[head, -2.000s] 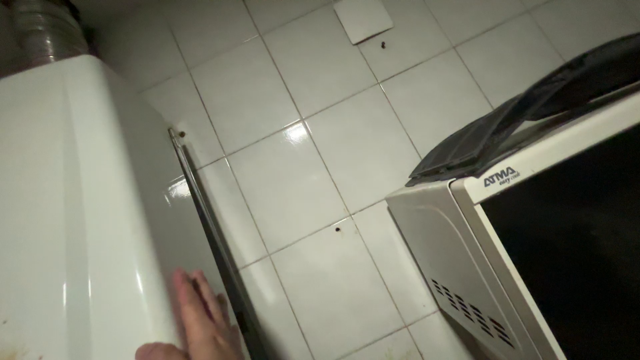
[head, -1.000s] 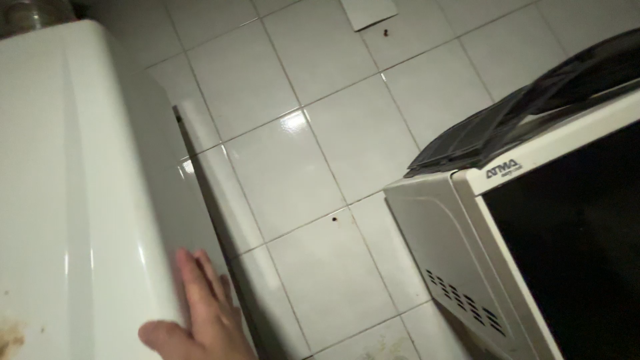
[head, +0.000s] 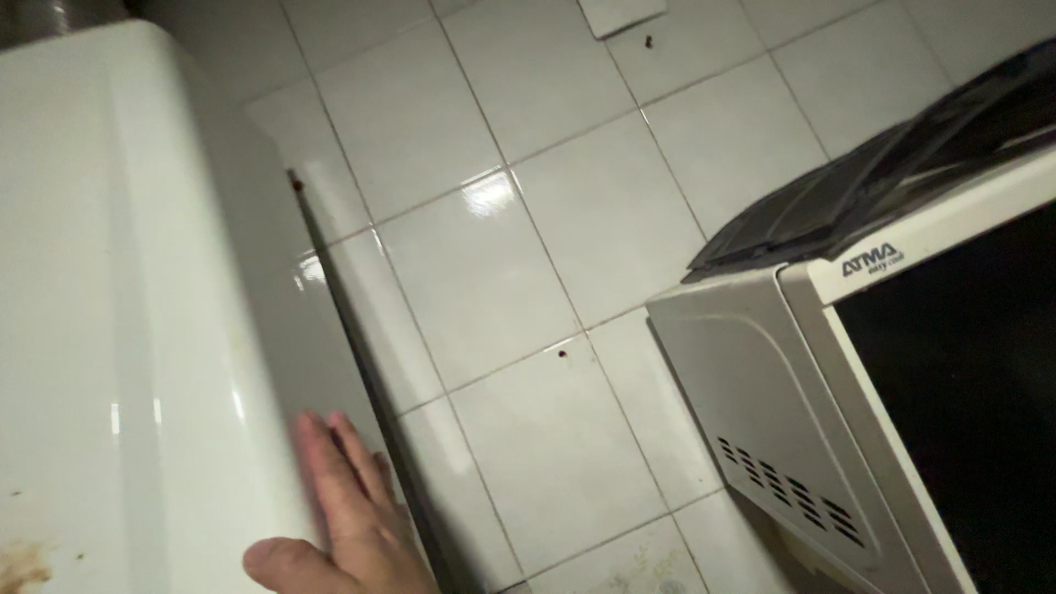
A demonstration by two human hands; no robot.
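Observation:
My right hand (head: 346,516) is at the bottom, left of centre. Its fingers lie flat along the right side of a white metal appliance casing (head: 99,289), and the thumb reaches over the front edge. The casing fills the left of the view, is glossy with a rounded edge, and has brown rust-like stains at lower left. The hand is not closed around anything. The wrist is cut off by the frame, and my left hand is out of view.
A white ATMA microwave oven (head: 742,363) with side vents is at right, a dark ribbed plastic item (head: 850,181) on top. White wall tiles (head: 520,247) with small dark holes lie between. A white plate (head: 623,12) is at the top edge, a round duct (head: 49,21) at upper left.

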